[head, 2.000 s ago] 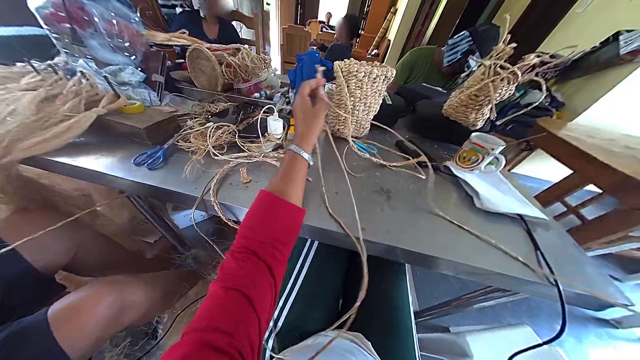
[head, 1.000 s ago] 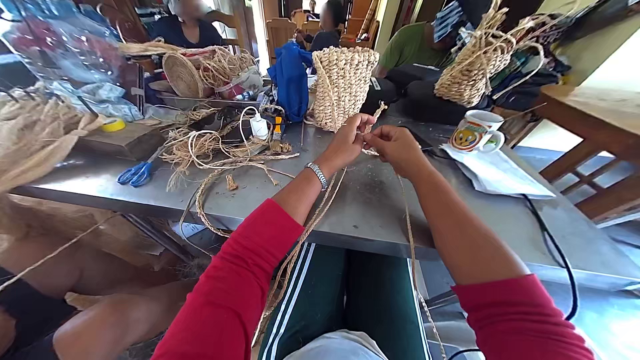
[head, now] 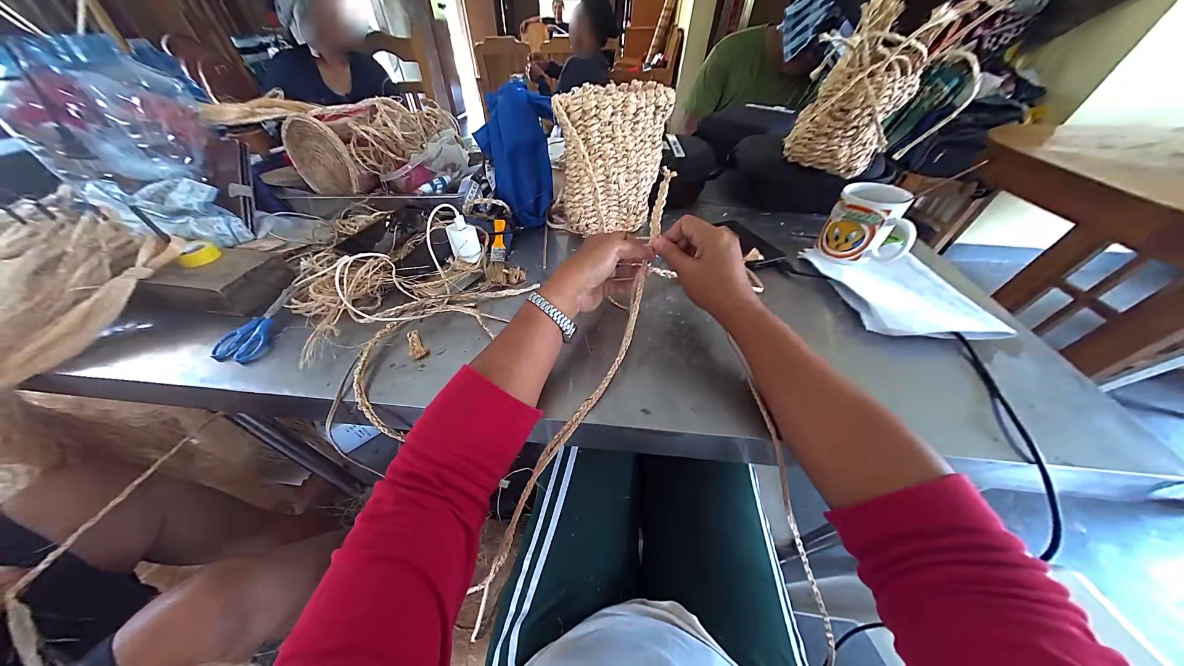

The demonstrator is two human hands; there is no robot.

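Observation:
My left hand (head: 601,268) grips a braided natural-fibre cord (head: 606,379), whose upper end stands up above my fingers. My right hand (head: 705,261) pinches the same cord close beside the left fingertips. One length hangs from the left hand over the table edge; another strand (head: 775,444) falls below my right forearm. Just behind my hands stands a woven natural-fibre basket (head: 615,157). Tangled fibre cords (head: 351,287) lie to the left, near blue-handled scissors (head: 243,339). My fingers partly hide where the strands meet.
A printed mug (head: 860,222) stands on white paper (head: 925,301) at the right, near a black cable (head: 1017,425). Another woven basket (head: 846,111) is at the back right. Yellow tape (head: 198,254) rests on a block at left. Several people sit around.
My left hand was raised by the basket's rim two seconds ago; it has come down to the cord in front. My right hand has come into view and joined it there.

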